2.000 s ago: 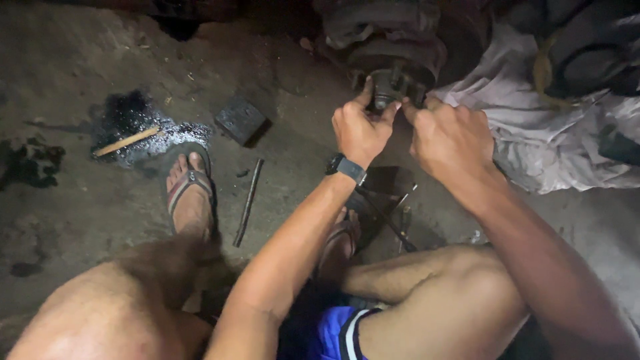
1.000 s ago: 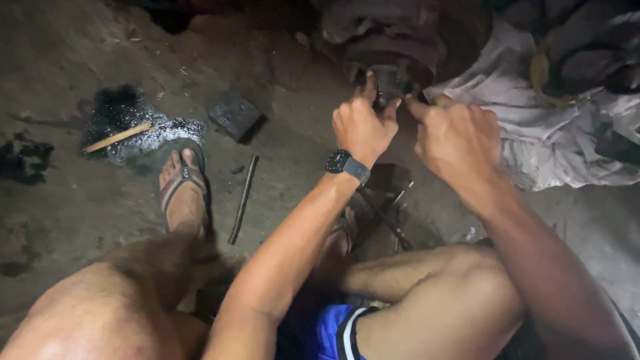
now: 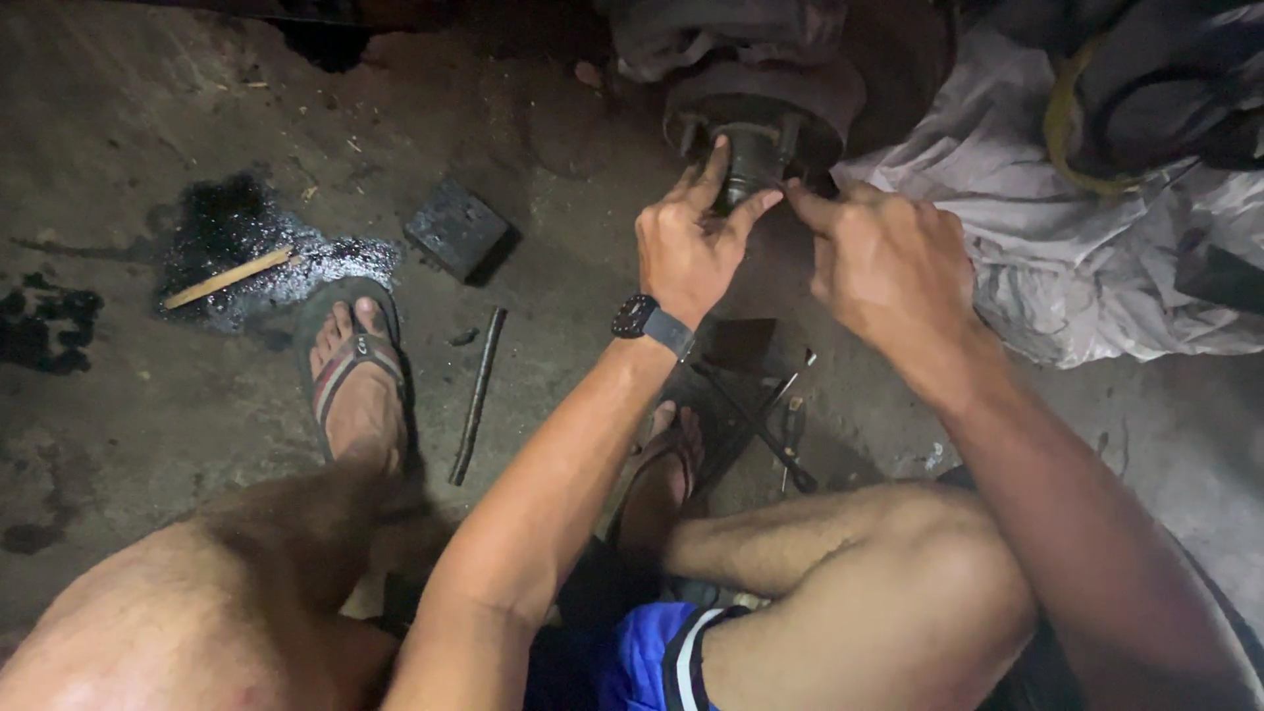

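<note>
A dark metal wheel hub (image 3: 755, 148) with studs stands out from the vehicle part at the top centre. My left hand (image 3: 696, 232), below a wristwatch (image 3: 632, 317), has its index finger and thumb against the left side and lower end of the hub's round centre. Whether it grips the hub or only touches it is not clear. My right hand (image 3: 884, 252) is at the lower right of the hub, its index fingertip close to the rim of the centre part and the other fingers curled. Its palm side is hidden.
A dark block (image 3: 459, 230) and a metal rod (image 3: 478, 395) lie on the floor at left. A wooden stick (image 3: 227, 277) rests on a wet, oily patch. Long tools (image 3: 755, 425) cross near my right foot. Crumpled pale sheeting (image 3: 1047, 257) spreads at the right.
My right hand has shifted slightly away from the hub's end compared with two seconds ago. My left hand stays at the hub.
</note>
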